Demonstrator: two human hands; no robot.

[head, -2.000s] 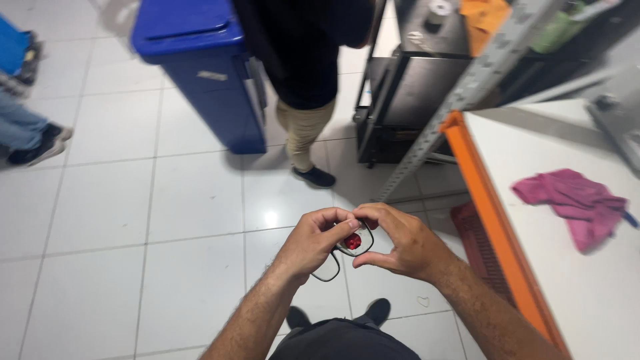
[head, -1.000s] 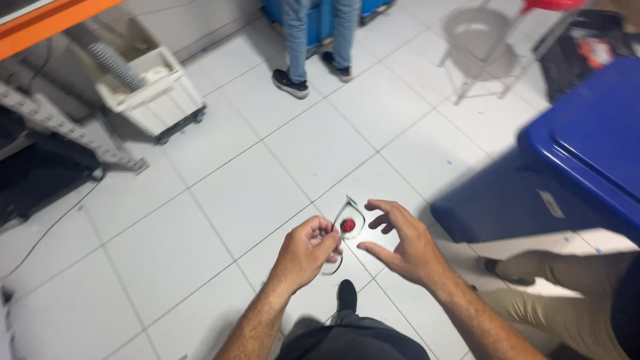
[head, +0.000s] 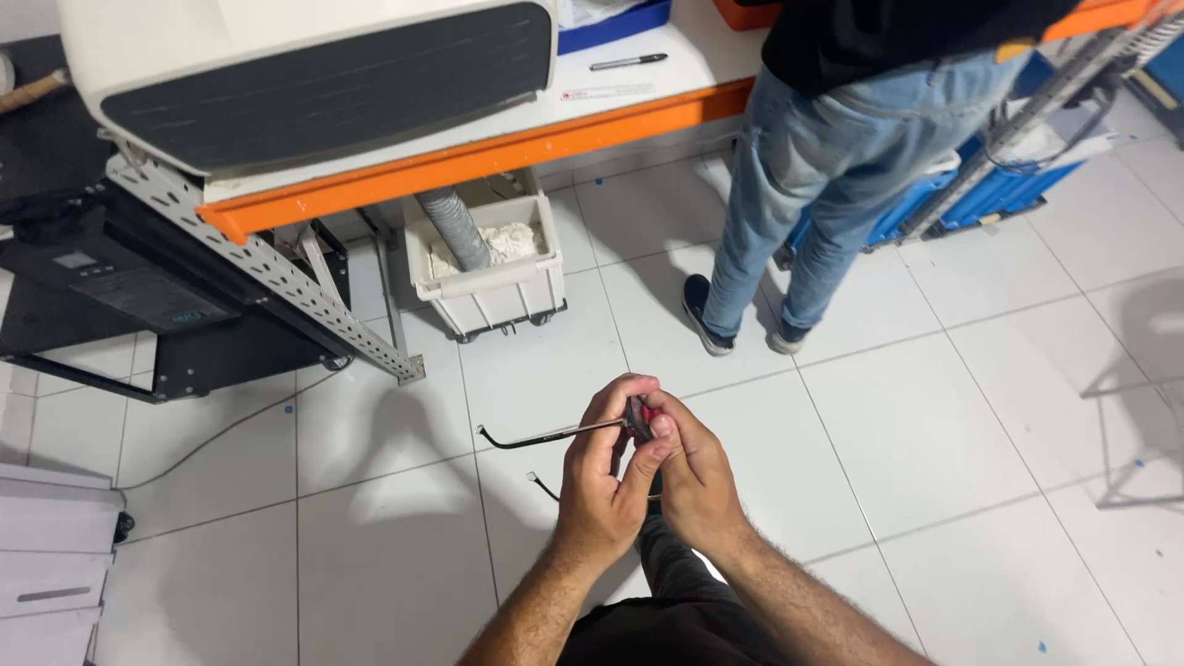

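Observation:
A pair of eyeglasses with thin dark frames point(head: 555, 435) is held between my two hands, its temple arms pointing left. My left hand point(head: 606, 472) closes around the frame from the left, with one temple arm passing out beside its fingers. My right hand point(head: 694, 467) meets it from the right, thumb and fingers pinching at a lens. A small red thing point(head: 651, 413) shows between the fingers against the lens; what it is cannot be told. Most of the front of the glasses is hidden by my fingers.
Ahead stands a white worktop with an orange beam point(head: 499, 153), bearing a large white machine point(head: 324, 83) and a pen point(head: 629, 62). Below it is a wheeled white bin point(head: 490, 277) with a hose. A person in jeans point(head: 832, 157) stands at the worktop. A cable point(head: 231, 430) lies on the floor.
The view has swung strongly round to the worktop. My right hand, apart from the glasses one second ago, now closes on them beside my left hand. The temple arms now point left.

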